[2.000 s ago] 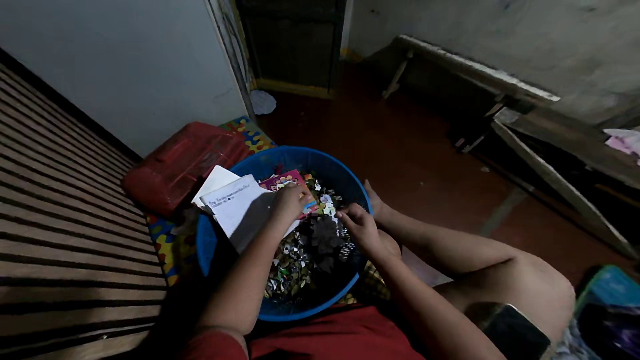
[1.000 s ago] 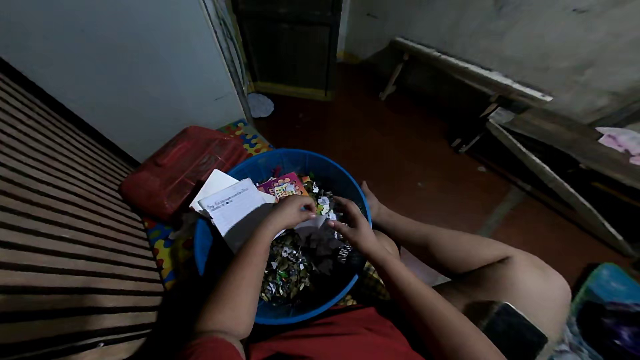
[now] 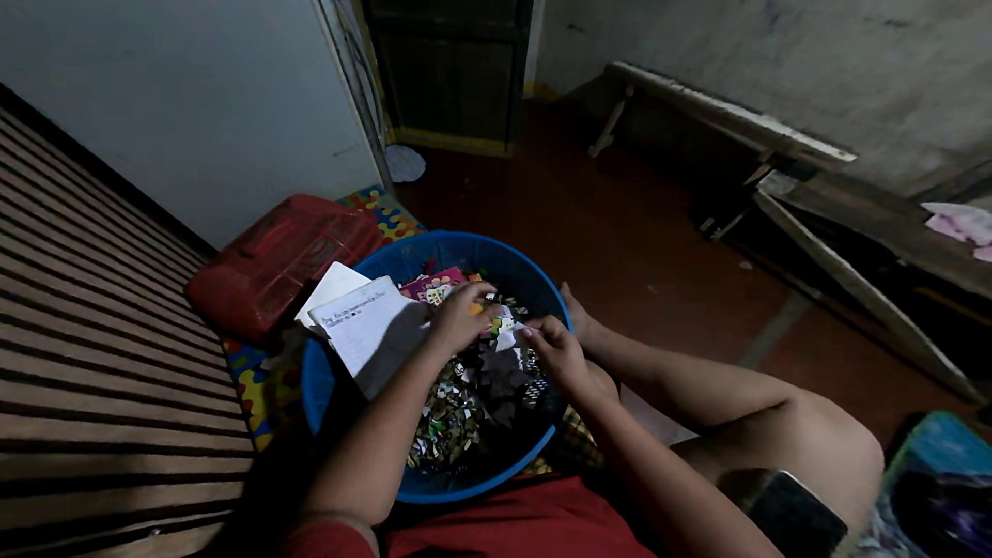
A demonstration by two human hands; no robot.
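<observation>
A blue plastic basin (image 3: 496,487) holds many small scraps of paper (image 3: 449,418) in mixed colours. Over it, my right hand (image 3: 556,345) pinches a small white piece of paper (image 3: 508,335) between thumb and fingers. My left hand (image 3: 463,316) is just to the left of that piece, fingers curled; whether it also grips the paper is unclear. Sheets of white paper with handwriting (image 3: 372,329) lean across the basin's left side. Behind my left hand lies a pink printed card or packet (image 3: 434,285). Dark pieces (image 3: 504,380) lie below my hands.
A red plastic case (image 3: 287,256) stands on a colourful mat (image 3: 387,209) beyond the basin's left side. Wooden slats (image 3: 108,356) run along the left. A wooden bench (image 3: 728,112) lines the wall. A phone (image 3: 797,515) rests on my bent leg at the right.
My hands were closer together one second ago; now a gap shows between them, with the white piece by my right fingertips. The basin and the handwritten sheets stay in place.
</observation>
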